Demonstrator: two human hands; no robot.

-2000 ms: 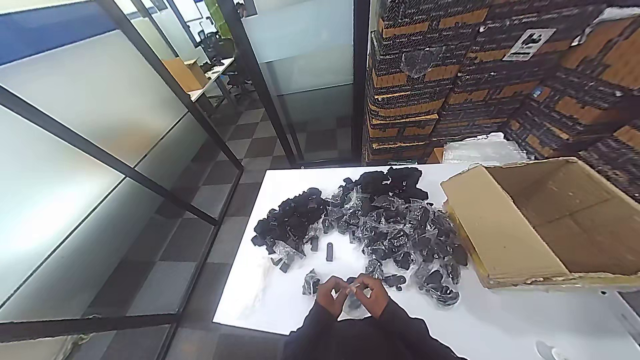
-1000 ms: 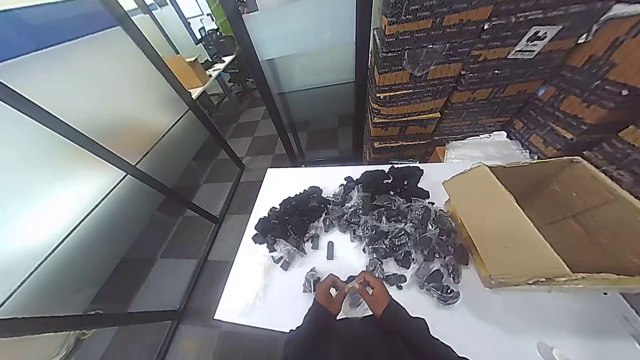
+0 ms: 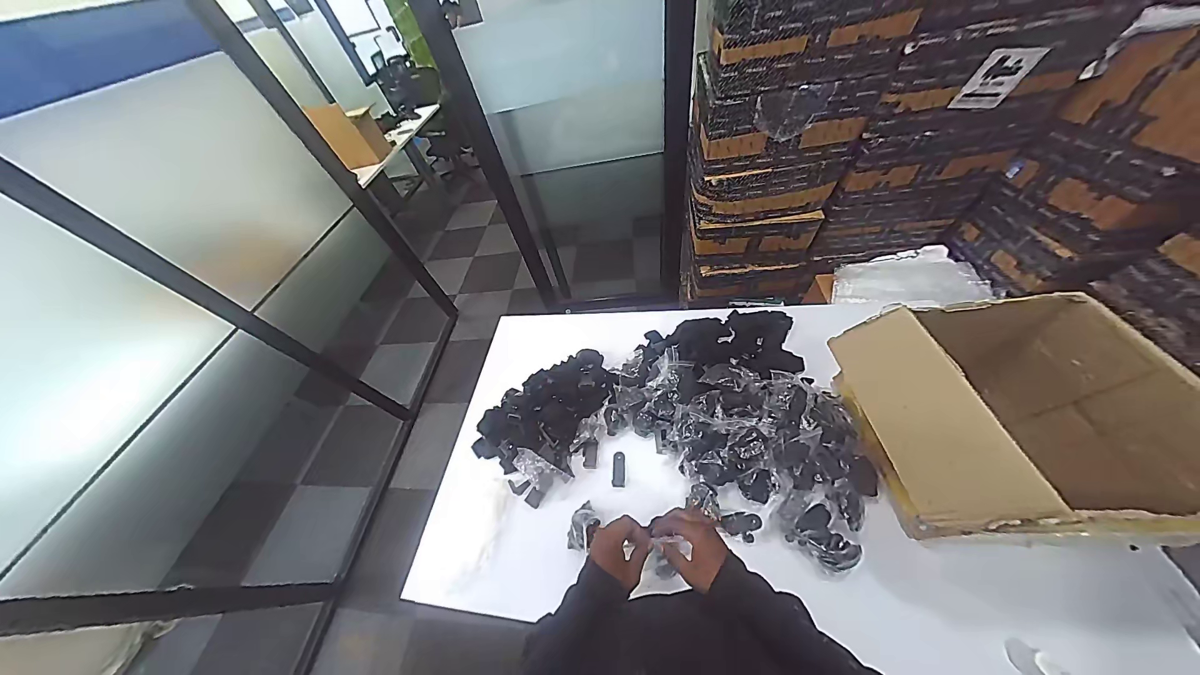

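Observation:
My left hand (image 3: 619,551) and my right hand (image 3: 692,546) meet at the near edge of the white table (image 3: 525,572), both pinching a small clear plastic bag (image 3: 664,561) with something dark in it. Just left of my left hand lies another bagged black part (image 3: 583,527). A single small black oblong part (image 3: 619,469) lies beyond my hands. Farther off spread a heap of black parts in clear bags (image 3: 750,431) and, at its left, a pile of loose black parts (image 3: 553,398). What exactly the parts are cannot be told.
A large open cardboard box (image 3: 947,431) stands on the table at the right. Behind the table are stacked cartons in dark wrap (image 3: 778,178) and a white plastic-wrapped bundle (image 3: 909,277). Frosted glass partitions (image 3: 178,169) with dark frames stand at the left, beside a checkered floor.
Both hands stay at the same spot by the table's near edge, with slight shifts of the fingers on the plastic bag. The heaps and the box have not moved.

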